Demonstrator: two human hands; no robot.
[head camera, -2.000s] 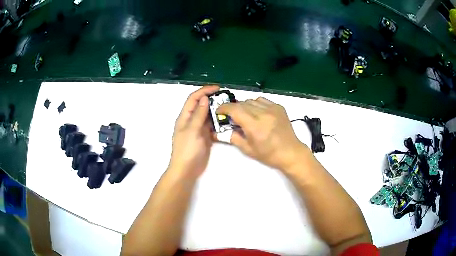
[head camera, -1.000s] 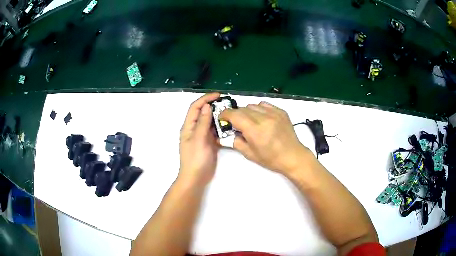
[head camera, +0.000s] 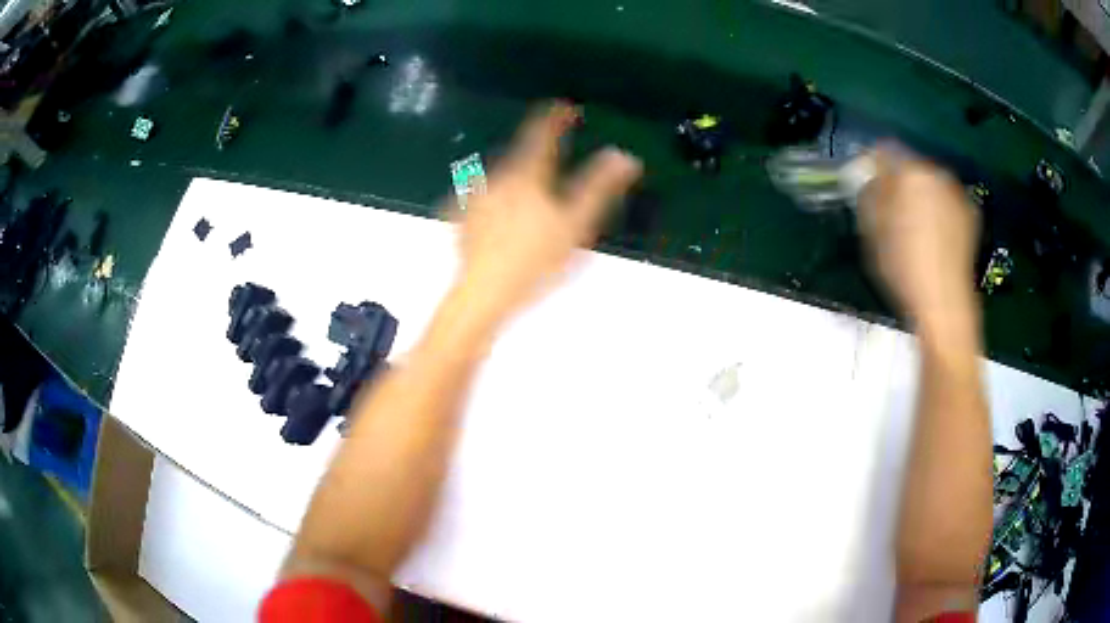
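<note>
My left hand (head camera: 523, 225) is open and empty, fingers spread, over the near edge of the dark green belt. My right hand (head camera: 919, 237) is blurred, over the belt at the right. Its fingertips hold a blurred pale unit (head camera: 822, 178) with a yellowish streak; its exact shape cannot be told. A small pale, semi-clear piece (head camera: 726, 382) lies on the white table (head camera: 633, 450).
Black adapter housings (head camera: 278, 365) stand in rows at the left. Two small black pieces (head camera: 241, 243) lie at upper left. A green board (head camera: 467, 178) and wired units (head camera: 702, 136) lie on the belt. A wired board heap (head camera: 1035, 499) is at right; an open cardboard box (head camera: 119, 499) at lower left.
My hands have moved apart, my right hand going right and over the belt with the pale unit. The bundled black cord no longer shows on the table. The view has shifted.
</note>
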